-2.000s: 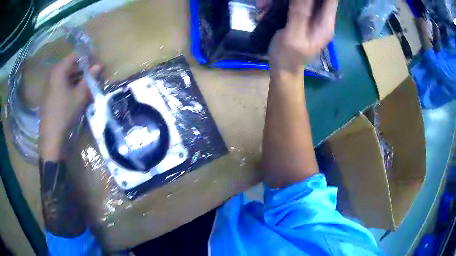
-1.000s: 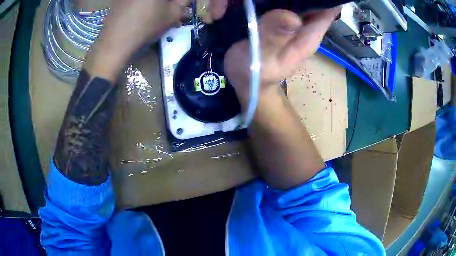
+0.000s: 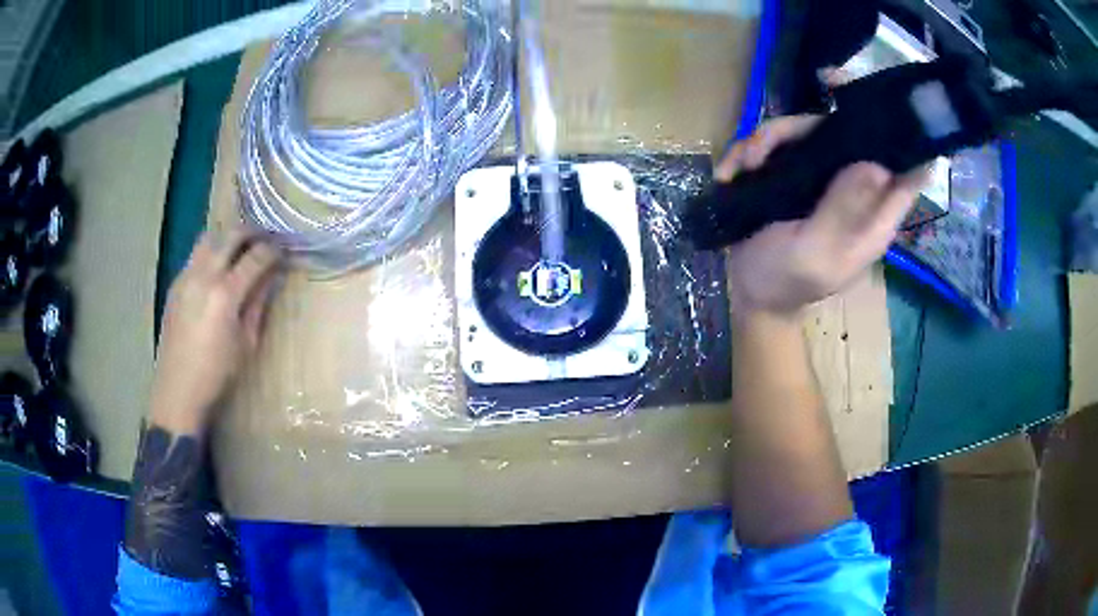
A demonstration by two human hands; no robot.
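Observation:
A round black housing sits in the white square jig, with its pale centre showing. A clear cable runs from the top of the frame down over the housing to its centre. The cable coil lies loose left of the jig. My right hand is shut on the black electric screwdriver, which is held right of the jig, its front end pointing left. My left hand is at the coil's lower left edge, thumb and fingers apart; nothing shows in it.
Black housings are grouped at far left. A blue-rimmed tray with a silver-and-black device stands at upper right. A shiny black base plate lies under the jig. A brown carton is at lower right. Clear scraps litter the cardboard.
Both hands have moved apart from above the housing: the left to the coil, the right rightward with the screwdriver. The view has shifted, bringing the waiting housings into sight.

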